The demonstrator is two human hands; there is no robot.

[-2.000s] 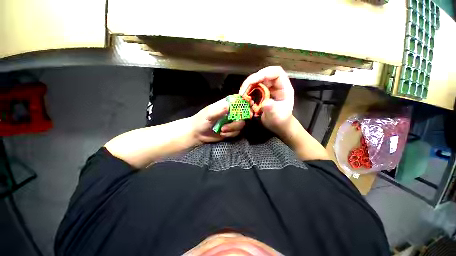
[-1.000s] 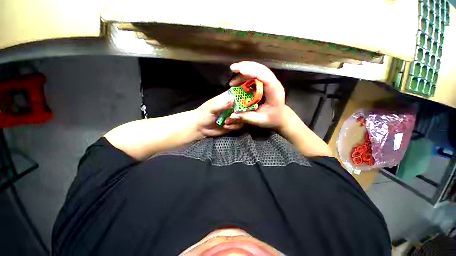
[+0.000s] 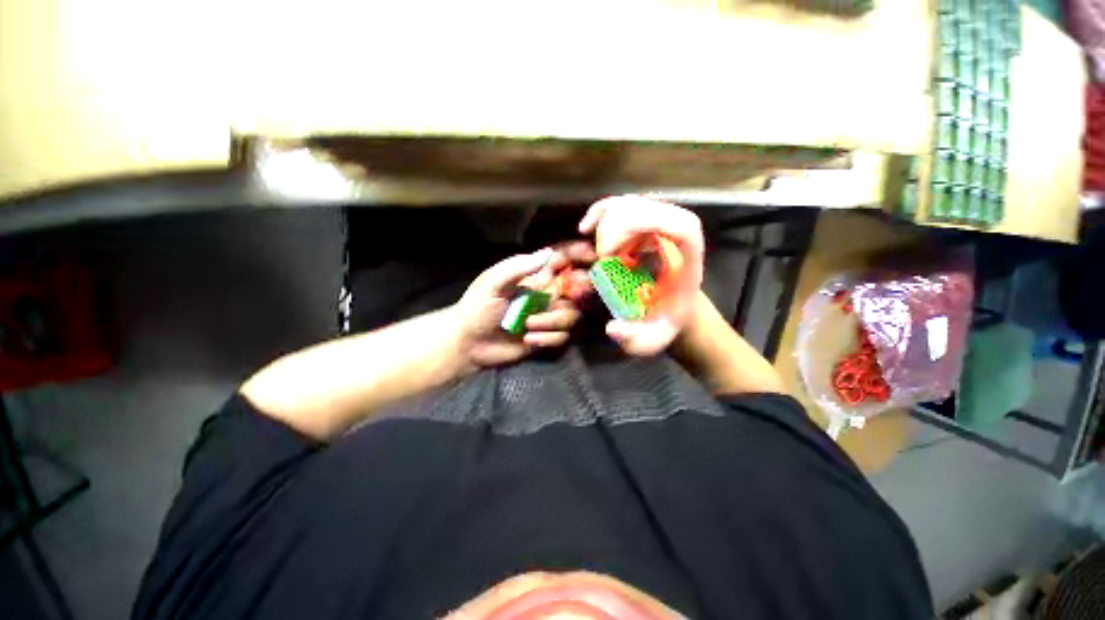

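Observation:
Over my lap, my right hand (image 3: 660, 273) holds a green perforated unit (image 3: 623, 288) with a red loop (image 3: 660, 257) on it, curled in the palm. My left hand (image 3: 515, 317), a little apart to the left, holds a second green unit (image 3: 525, 311) in its fingers. Some blurred red shows at the left fingertips, between the hands; I cannot tell if it is a separate loop.
Tan sheets (image 3: 545, 73) lie on the bench ahead. Green units without loops (image 3: 969, 115) stand in rows at its right. A clear bag of red loops (image 3: 903, 333) lies on a brown carton (image 3: 814, 260) at right. A red stool (image 3: 51, 317) is at left.
My hands have moved apart. The green unit with the red loop is now in my right hand, while my left keeps the other green unit. The view has shifted.

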